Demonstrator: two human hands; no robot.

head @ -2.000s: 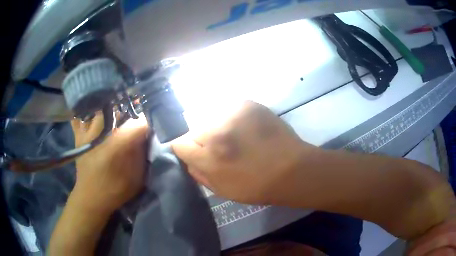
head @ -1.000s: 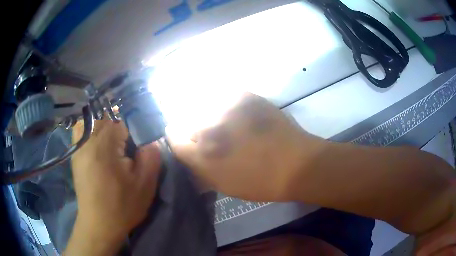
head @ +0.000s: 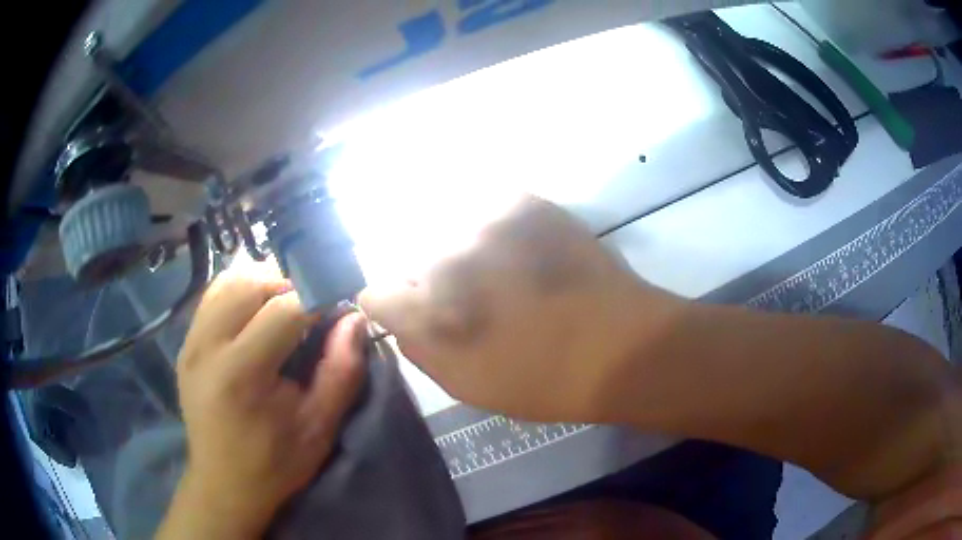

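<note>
A dark grey garment hangs from the needle area of a white sewing machine over the table's front edge. My left hand grips the cloth just left of the grey cylindrical attachment, thumb and fingers pinching a fold. My right hand is at the cloth's edge right of the attachment, fingers curled; its fingertips are washed out by the lamp, and its hold on the cloth is hard to make out. The needle and presser foot are hidden.
Black-handled scissors lie under the machine arm, beside a green-handled tool. A ruler strip runs along the table's front edge. The ribbed tension dial and a curved metal bar stand left of the needle area.
The camera view has shifted, moving the machine parts in the picture. My left hand now pinches the cloth nearer the attachment, its fingers more bent. My right hand stays about where it was.
</note>
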